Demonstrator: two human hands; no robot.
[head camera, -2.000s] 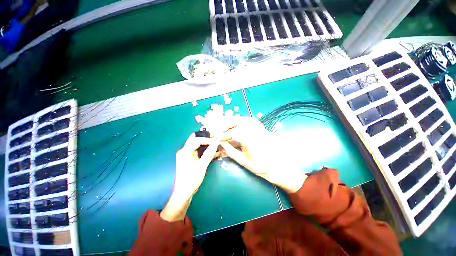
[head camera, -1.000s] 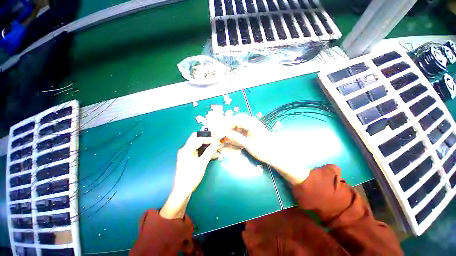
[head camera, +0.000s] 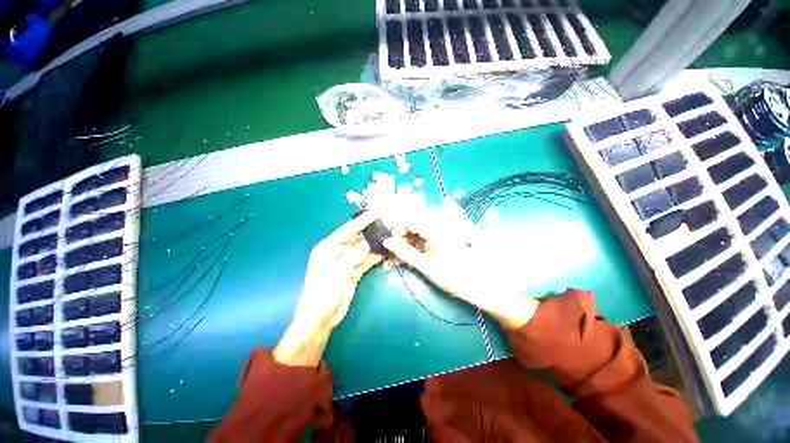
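A small black housing (head camera: 376, 236) is held between both hands over the bench, at the near edge of a glare-washed pile of pale squares (head camera: 381, 189). My left hand (head camera: 333, 264) grips it from the left with thumb and fingers. My right hand (head camera: 433, 264) touches its right side with the thumb; glare hides the other right fingers, so I cannot tell how firmly they close. A thin black wire (head camera: 424, 304) hangs from near the hands and curves right over the mat.
The left tray (head camera: 132, 285) and right tray (head camera: 641, 260) flank the mat. A rear tray (head camera: 494, 67) and a clear bag of small parts (head camera: 357, 108) lie beyond. Black wires (head camera: 528, 183) lie right of the pile, others (head camera: 203, 277) left. A post (head camera: 676, 43) stands behind.
The black housing has turned and now shows its dark face between the hands. The thin wire now hangs below them. The view has shifted slightly.
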